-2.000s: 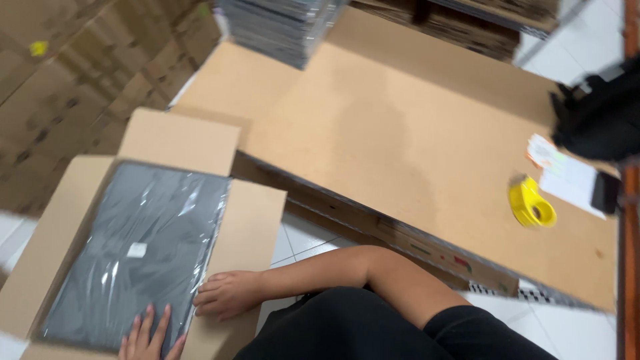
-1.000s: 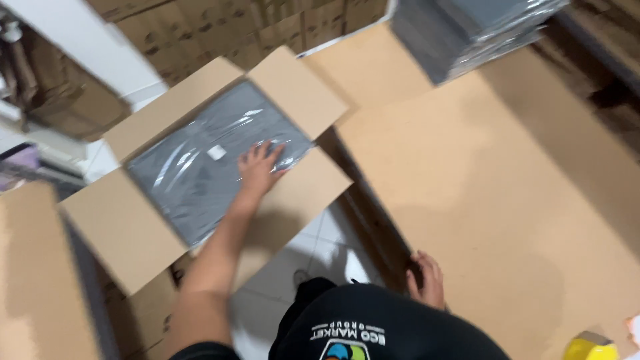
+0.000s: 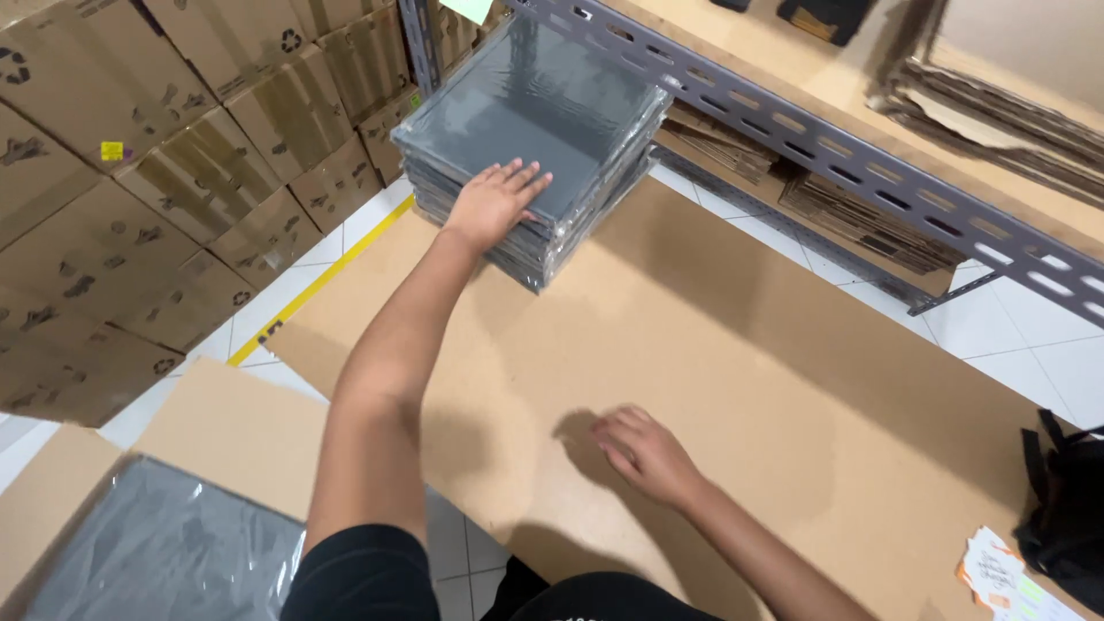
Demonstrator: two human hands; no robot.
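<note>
A stack of dark grey flat packages in clear plastic (image 3: 526, 112) stands at the far left end of the brown tabletop (image 3: 552, 362). My left hand (image 3: 500, 203) rests on its top near the front corner, fingers spread, gripping nothing. Over the middle of the tabletop my right hand (image 3: 647, 453) hangs with its fingers loosely curled; no object shows in it. At the lower left, an open cardboard box (image 3: 233, 431) holds a grey package in clear plastic (image 3: 164, 552).
Cardboard boxes (image 3: 198, 147) are stacked along the left. A slotted metal shelf beam (image 3: 802, 147) crosses the upper right, above flattened cardboard (image 3: 862, 224). A black bag (image 3: 1069, 500) and printed papers (image 3: 992, 569) lie at the right edge.
My left hand has moved from the package in the open box to the plastic-wrapped stack. My right hand has come from the table's near edge to over the tabletop. The view has swung right.
</note>
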